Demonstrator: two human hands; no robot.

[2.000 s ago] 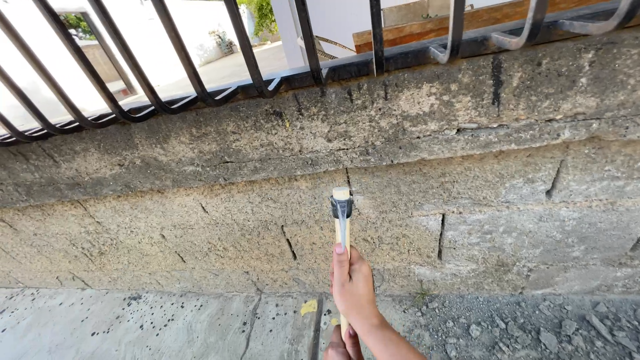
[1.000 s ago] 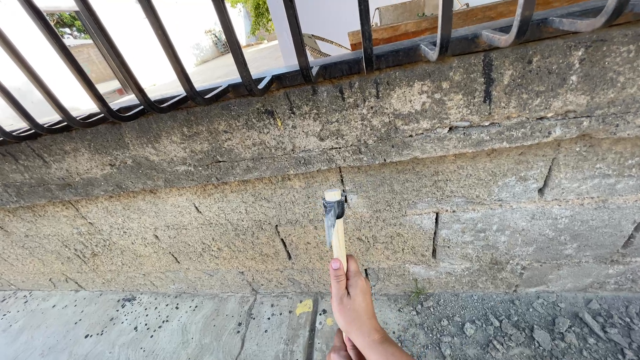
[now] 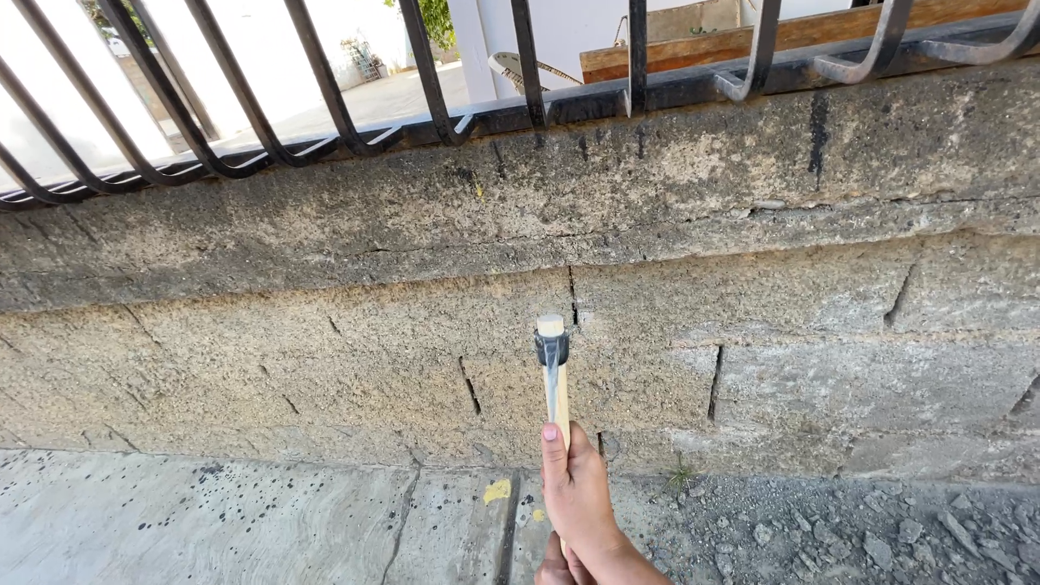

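Note:
A hand tool with a pale wooden handle and a dark metal head (image 3: 552, 348), perhaps a small pick or mattock, is held upright in front of the wall. The handle's pale end shows above the head, and a narrow grey blade points down along the handle. My right hand (image 3: 578, 496) grips the handle partway down, thumb along it. Below, my left hand (image 3: 554, 566) is partly cut off by the bottom edge, closed around the handle's lower part. Behind the tool is a rough concrete block wall (image 3: 390, 325); whether the tool touches it I cannot tell.
A black metal railing (image 3: 479, 126) runs along the top of the wall. Beyond it is a wooden board (image 3: 605, 63). At the wall's foot lies a concrete pavement (image 3: 325, 520), with grey broken rubble (image 3: 877, 548) at the right and a small weed (image 3: 679, 475) beside it.
The tool's head has turned: its blade showed at the left of the handle one second ago and now lies in front of it. Both hands keep hold of the handle.

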